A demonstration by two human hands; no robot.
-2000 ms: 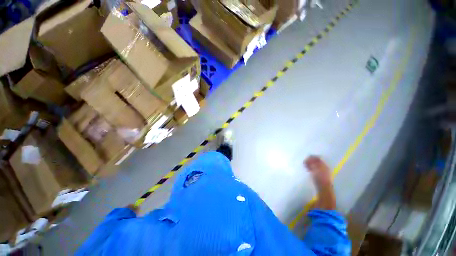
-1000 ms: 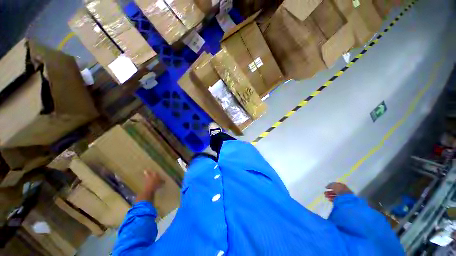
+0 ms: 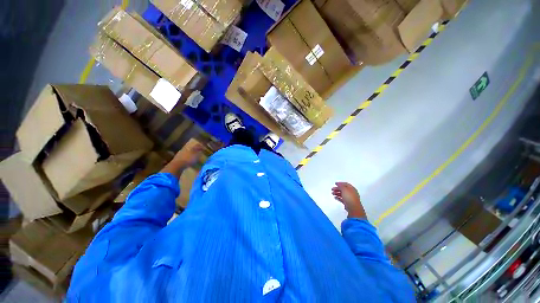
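An open carton with handwritten tape on its flap stands on the blue pallet just ahead of my feet. A shiny silvery pack of bagged parts shows inside it. My left hand is at the left of my blue smock, above the floor and cartons; it is blurred and touches no carton that I can make out. My right hand hangs over the grey floor at the right, fingers loosely curled, with nothing in it.
Taped cartons with white labels stand on the pallet. Torn empty cartons are piled at the left. Black-and-yellow tape edges the grey floor, which bears a green arrow sign. A metal-framed line is at the lower right.
My feet have come onto the pallet's edge beside the open carton. My left hand has moved forward, away from the cartons at the lower left. My right hand has moved inward and forward.
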